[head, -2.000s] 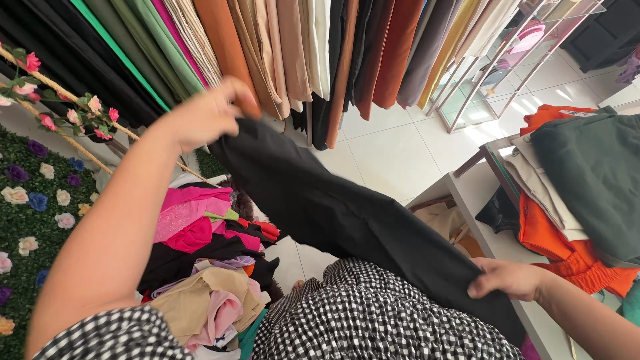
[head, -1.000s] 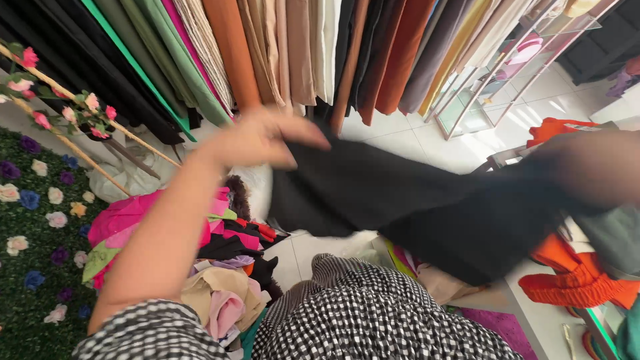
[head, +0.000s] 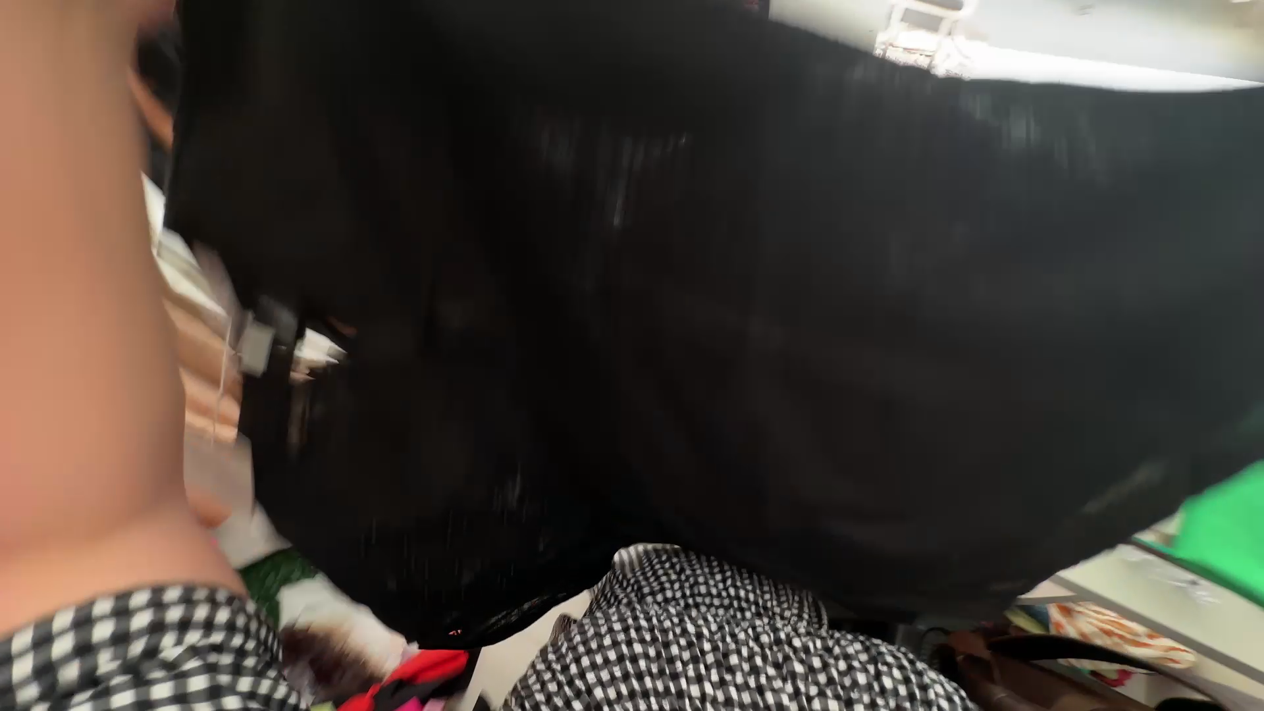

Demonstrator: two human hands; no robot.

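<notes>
A large black cloth garment (head: pixel 691 296) is spread wide and fills most of the view, blurred by motion. My left forearm rises along the left edge, out of a black-and-white checked sleeve; the left hand is beyond the top of the picture or behind the cloth. Of my right arm and hand nothing shows. A small pale tag (head: pixel 257 346) hangs on a thread at the garment's left edge. What holds the cloth up is hidden.
Red cloth (head: pixel 420 671) lies at the lower left, near a strip of green foliage (head: pixel 276 583). To the right, a green cloth (head: pixel 1224 528) rests by a white shelf edge (head: pixel 1165 602), with patterned cloth (head: pixel 1116 632) below it.
The black garment, earlier a narrower length stretched between the hands, is now raised and spread across the view. Both hands have gone out of sight. The view itself has shifted strongly.
</notes>
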